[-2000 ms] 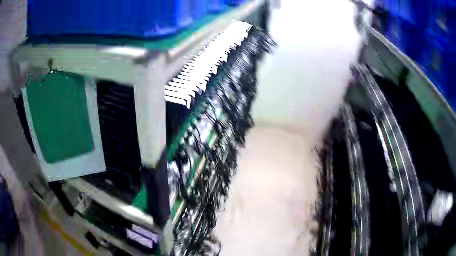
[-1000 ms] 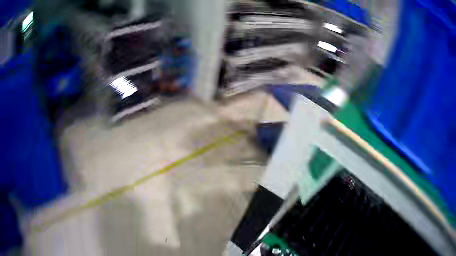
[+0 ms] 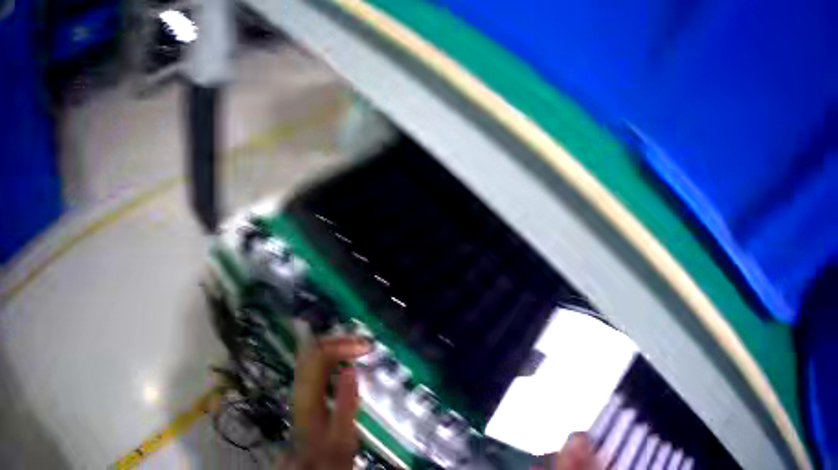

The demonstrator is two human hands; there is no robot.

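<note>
A row of dark smartphones [image 3: 432, 239] stands on edge on the green shelf [image 3: 317, 266] under the rack's top. One lit phone screen [image 3: 565, 381] glows white at the lower right, with narrower lit edges beside it. My left hand [image 3: 326, 395] is blurred over the line of chargers [image 3: 395, 386] at the shelf's front; whether it holds anything is unclear. Only a blurred fingertip of my right hand [image 3: 577, 452] shows at the bottom edge, by the lit screen's lower end. The rest of it is out of the picture. Black charging cables [image 3: 243, 367] hang tangled at the rack's front.
A large blue crate [image 3: 588, 64] sits on the rack's green top [image 3: 515, 83], whose pale frame [image 3: 478, 165] crosses diagonally. A pale rack leg with a black band [image 3: 202, 147] stands upper left. The floor [image 3: 101, 312] has yellow lines. More blue [image 3: 28, 138] shows at far left.
The view has swung from the aisle and floor to close over the phone rack. Both hands have come into view at the bottom, and the lit white screen now shows.
</note>
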